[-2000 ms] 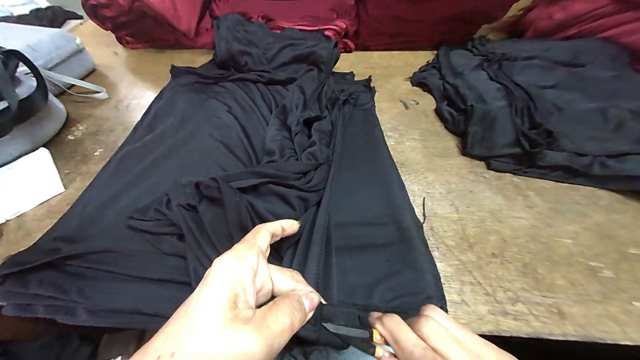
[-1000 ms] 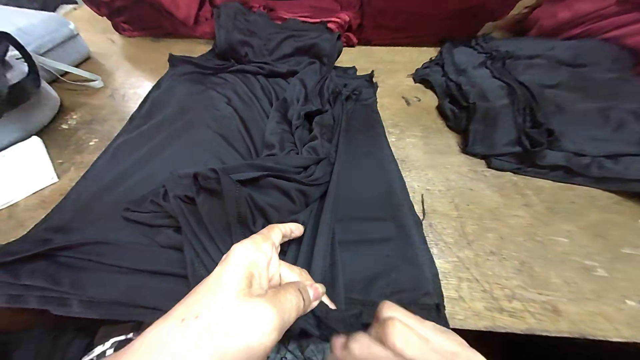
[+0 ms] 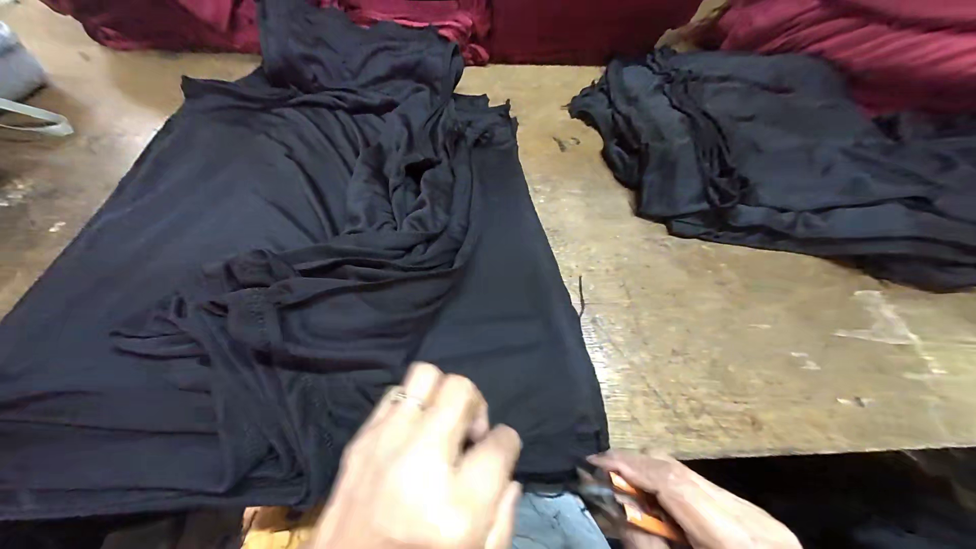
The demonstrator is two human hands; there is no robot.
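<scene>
A black cloth garment (image 3: 229,191) lies spread over the wooden table, bunched in folds along its middle. My left hand (image 3: 427,465), with a ring on one finger, rests on the lower part of the cloth, its fingers curled; whether it pinches fabric is unclear. At the garment's lower right corner, my right hand (image 3: 679,496) is closed around a small orange-handled cutting tool (image 3: 644,515), probably thread snips. The tool's metal part is blurred and touches or nearly touches the cloth edge.
Folded black cloth (image 3: 785,160) is piled on the right of the wooden table (image 3: 732,351). Dark red fabric (image 3: 595,30) lines the back. A grey item with a pale strap (image 3: 34,118) sits at the far left. The table's front edge runs below the right hand.
My left hand has turned over from an open-thumbed pose to back up, lower on the cloth. My right hand has moved to the cloth's right corner with the orange tool.
</scene>
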